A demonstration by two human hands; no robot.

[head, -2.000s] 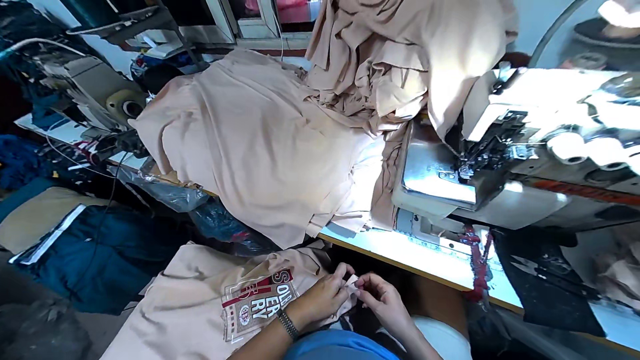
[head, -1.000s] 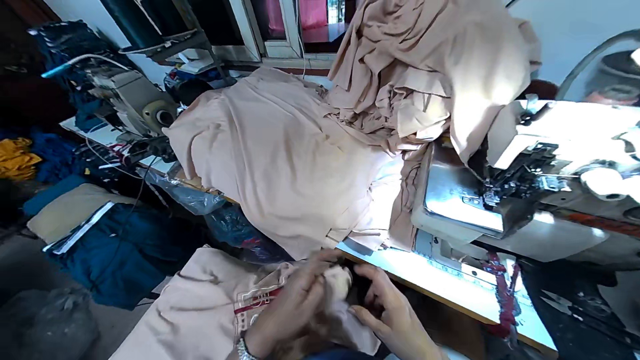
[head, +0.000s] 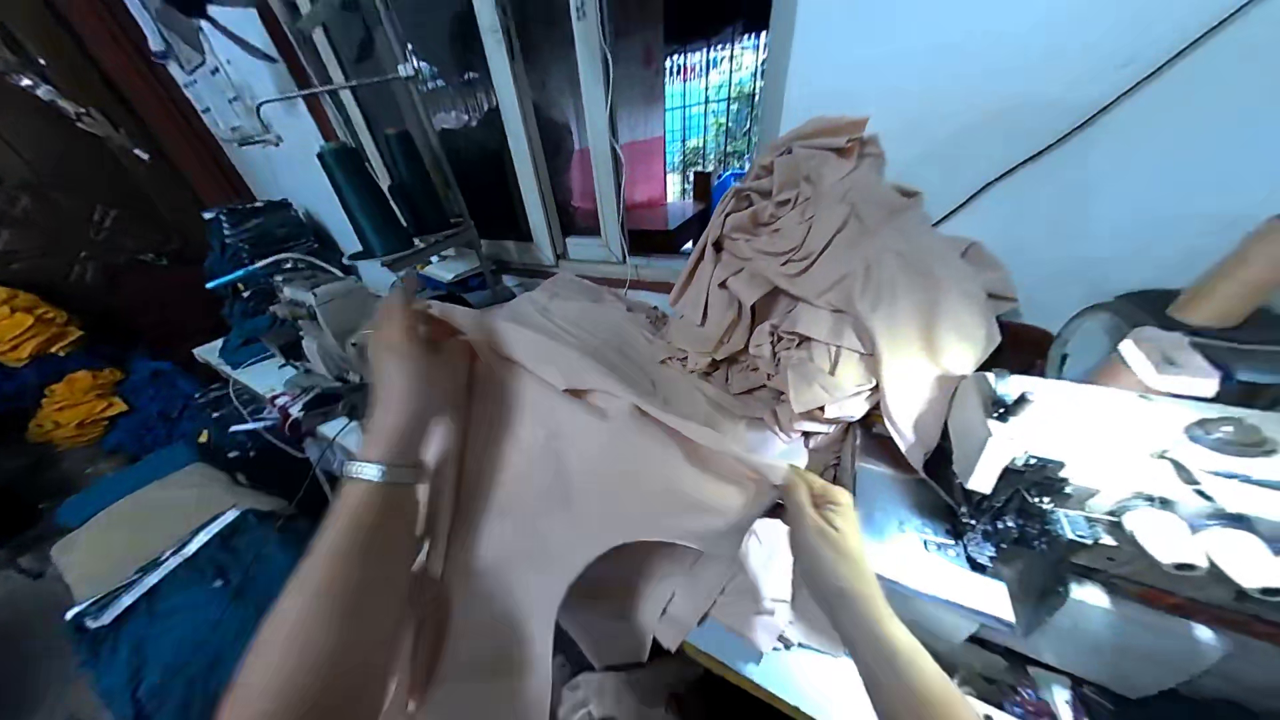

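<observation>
A beige fabric garment piece (head: 590,460) is stretched out in front of me. My left hand (head: 410,370), blurred, with a metal bracelet at its wrist, grips the cloth at its upper left. My right hand (head: 820,510) pinches its right edge between thumb and fingers. A curved cut-out shows along the lower side of the piece. Behind it, more beige cloth lies spread over the work table, and a tall heap of beige fabric pieces (head: 800,260) rises near the window. The sewing machine (head: 1010,520) stands to the right of my right hand.
Another sewing machine (head: 320,310) and dark thread cones (head: 362,200) are at the left. Dark teal cloth (head: 190,620), a beige bundle (head: 170,530) and yellow cloth (head: 75,405) lie lower left. White thread spools (head: 1160,530) sit on the right machine. Part of another person's arm (head: 1235,275) shows far right.
Both hands have come up from my lap and moved apart, with the beige cloth now spread between them. The printed patch seen earlier is out of sight. The view has tilted up.
</observation>
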